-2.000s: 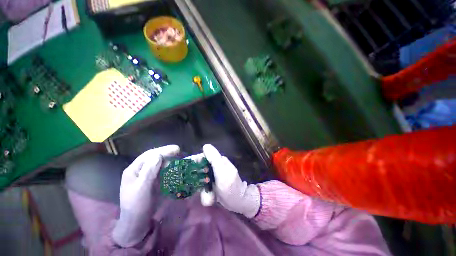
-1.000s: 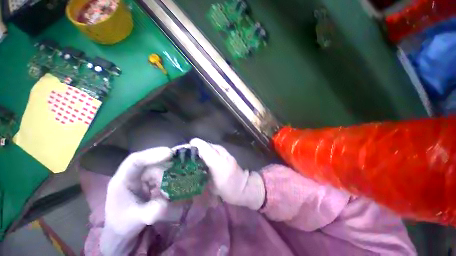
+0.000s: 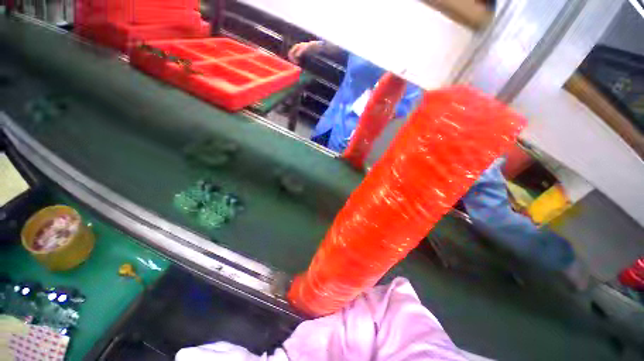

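My right sleeve, pale pink, enters at the bottom centre. A pale patch at the bottom edge looks like the glove of my right hand (image 3: 217, 352), mostly cut off, so its fingers and any held board are hidden. My left hand is out of the picture. A green circuit board (image 3: 206, 202) lies on the dark green conveyor belt (image 3: 134, 151). Blurred boards lie farther back on the belt. More boards (image 3: 46, 302) lie on the green table at lower left, partly beside a label sheet with red marks (image 3: 39, 343).
A thick red-orange wrapped post (image 3: 402, 204) rises beside the metal rail (image 3: 205, 254), close to my sleeve. A yellow cup of pinkish-white bits (image 3: 58, 237) and a small yellow clip (image 3: 128, 271) are on the table. Beyond the belt are a red divided tray (image 3: 219, 70) and people in blue (image 3: 349, 95).
The view has swung up and to the right. The small board and both gloved hands, seen in front of me before, have dropped out of view except for part of the right arm.
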